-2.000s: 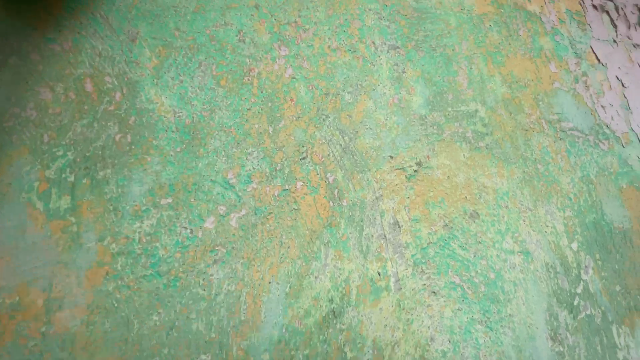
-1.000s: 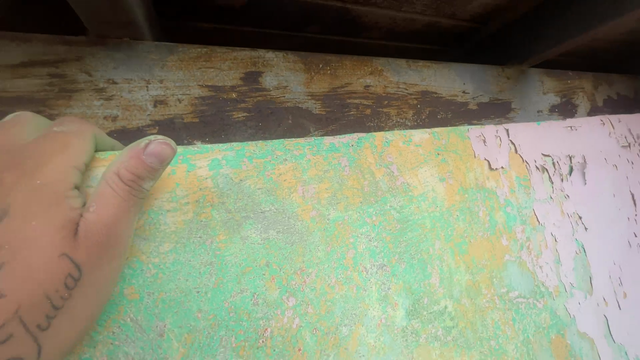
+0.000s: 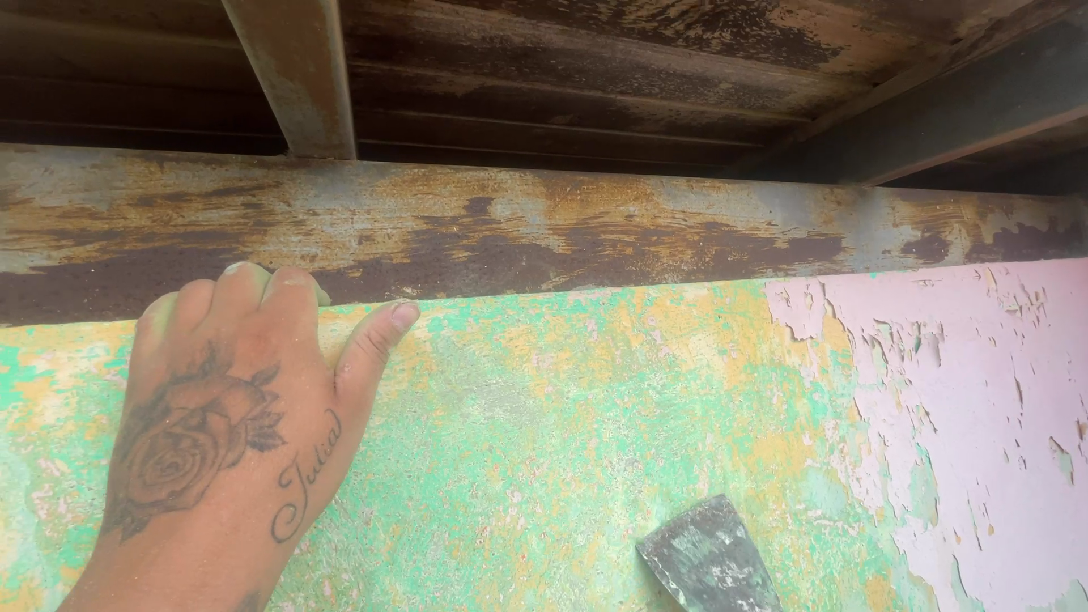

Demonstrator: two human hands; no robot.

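My left hand [image 3: 229, 408], tattooed on its back, has its fingers hooked over the top edge of a wall [image 3: 544, 425], with the thumb lying along that edge. Patches of green and yellow old paint cover the wall's surface. At the bottom right, the blade of a paint scraper [image 3: 714, 557] rests on or just over the wall; it is dark and smeared with paint residue. Its handle lies below the frame, and my right hand is not visible.
Pink peeling paint [image 3: 986, 408] covers the wall's right part. Directly above the wall runs a rusty metal beam [image 3: 544, 225]. Higher up, a metal rafter [image 3: 310, 85] and another dark rafter [image 3: 952, 110] stand under weathered roof boards [image 3: 578, 76].
The view has shifted up from bare wall to the wall top, beam and roof. My left hand shows more fully, still on the wall's edge as one second ago. The scraper blade has come into view.
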